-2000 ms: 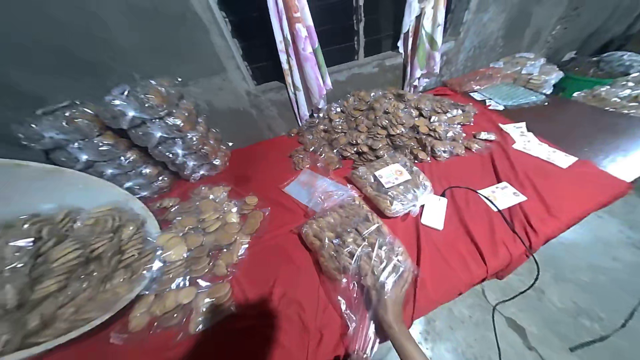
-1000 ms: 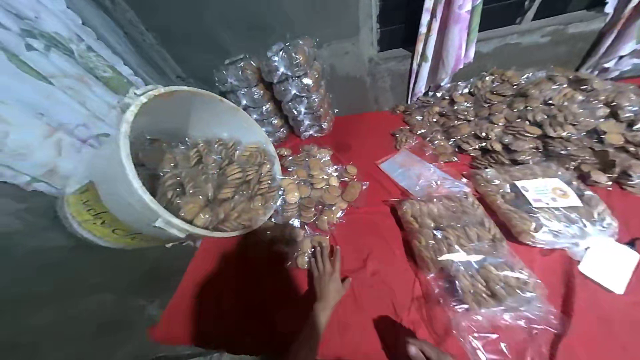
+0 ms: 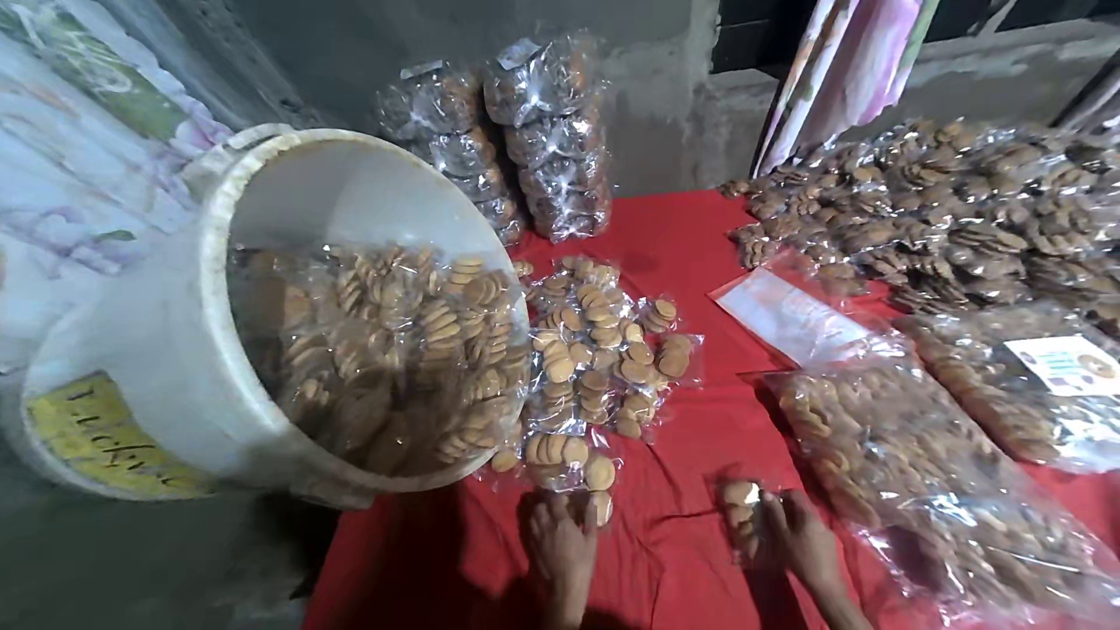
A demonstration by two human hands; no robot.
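My left hand (image 3: pixel 563 544) touches the near edge of a pile of small clear packets of round cookies (image 3: pixel 604 350), its fingers at a packet (image 3: pixel 560 453); a firm grip cannot be made out. My right hand (image 3: pixel 801 538) has its fingertips at the right side of a small cookie packet (image 3: pixel 742 516) on the red cloth (image 3: pixel 674 472). Just right of that hand lies a large clear bag filled with cookies (image 3: pixel 919 464), its flap spread out at the near end. A tilted white plastic bucket (image 3: pixel 219 306) on the left holds many more packets (image 3: pixel 394 350).
Stacked bags of rounded baked goods (image 3: pixel 560 149) stand by the wall. A heap of brown cookie packets (image 3: pixel 945 219) covers the back right. A clear plastic sleeve (image 3: pixel 792 315) lies before it, near another large bag with a printed card (image 3: pixel 1067 364). A floral curtain (image 3: pixel 857 79) hangs behind.
The view has swung left. My left hand remains at the near edge of the cookie pile. My right hand, near the bottom edge a second ago, is now at a small packet beside the large bag.
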